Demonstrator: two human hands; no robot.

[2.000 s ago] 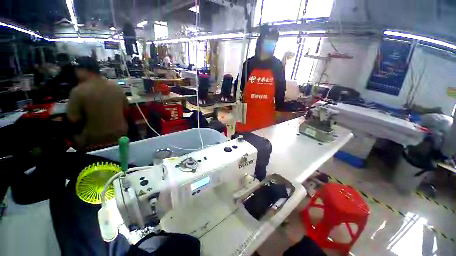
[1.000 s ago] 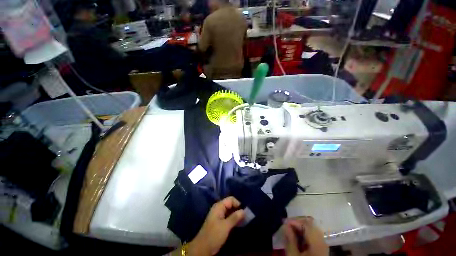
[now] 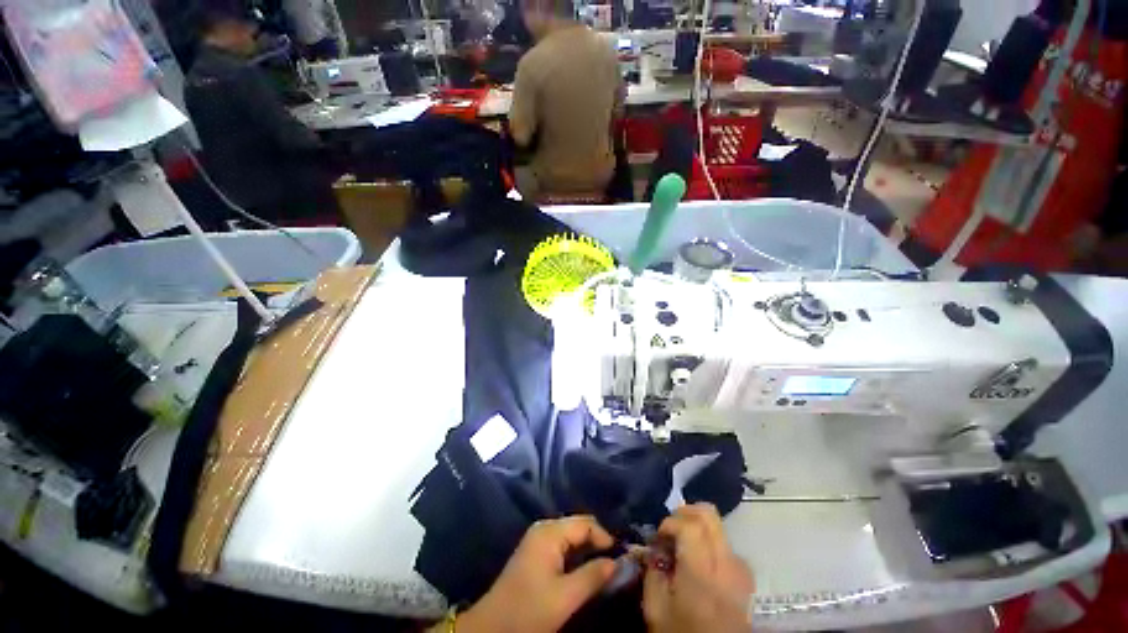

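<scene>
A black garment [image 3: 513, 402] lies bunched on the white table left of and below the needle area. A small white label [image 3: 492, 437] shows on it. My left hand [image 3: 551, 575] pinches a black edge of the garment at the bottom centre. My right hand [image 3: 695, 571] is close beside it, its fingers closed around a small dark reddish tool, perhaps snips, whose tip meets the edge at the left fingertips. The white sewing machine [image 3: 866, 340] stands right behind the hands. Its lamp glare hides the presser foot.
A yellow-green fan [image 3: 567, 272] and a green handle [image 3: 658, 223] stand behind the machine head. Cardboard [image 3: 266, 420] with a black strip lies along the table's left edge. Pale blue tubs [image 3: 792, 235] are behind. A person in brown [image 3: 569, 105] is further back.
My right hand has moved left and up to meet my left hand at the garment edge. The view, first raised towards the room, has turned down and left onto the work.
</scene>
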